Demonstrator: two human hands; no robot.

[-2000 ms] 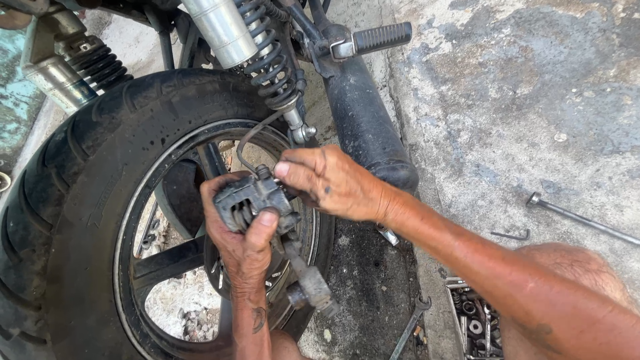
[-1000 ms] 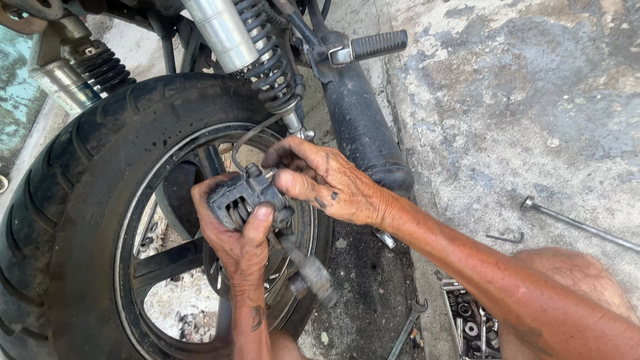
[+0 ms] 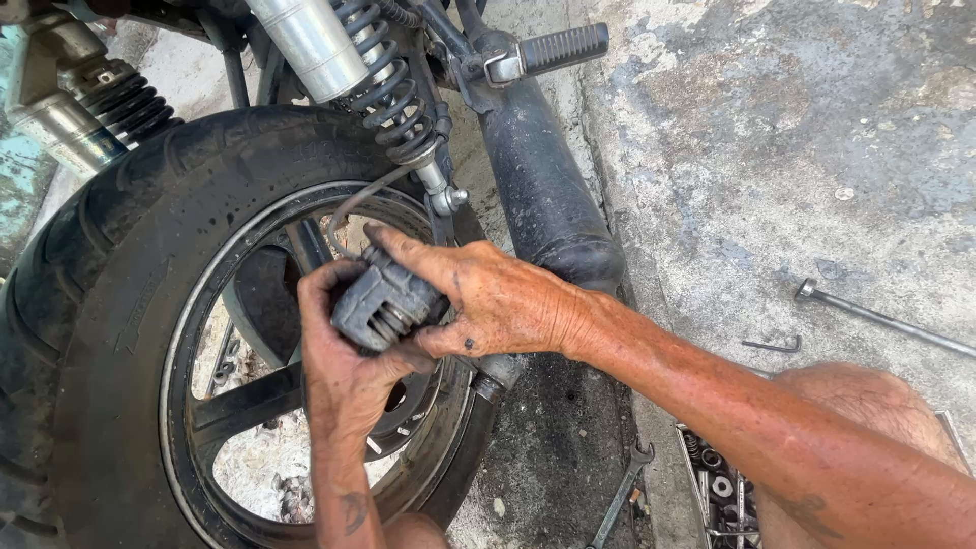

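Note:
A dark, grimy brake caliper [image 3: 385, 301] is held between both hands in front of the motorcycle's rear wheel [image 3: 259, 412]. My left hand [image 3: 343, 366] cups it from the left and below. Its other side is gripped by my right hand [image 3: 488, 297], with the fingers over the top and the thumb underneath. A slot in the caliper shows edges inside it. From its top a thin brake hose [image 3: 347, 210] curves up toward the coil-spring shock absorber [image 3: 396, 99]. A metal bracket end [image 3: 499, 371] shows below my right wrist. The fingers hide part of the caliper.
A black exhaust muffler [image 3: 549, 191] runs beside the wheel, under a rubber footpeg [image 3: 564, 49]. On the concrete lie an axle bolt [image 3: 884, 314], a hex key [image 3: 774, 345] and an open-end wrench [image 3: 625, 488]. A tray of loose hardware [image 3: 698, 488] sits by my knee.
The caliper has been turned in the hands. My right hand has shifted from working its fingertips at the caliper's top to a wider grip around its side.

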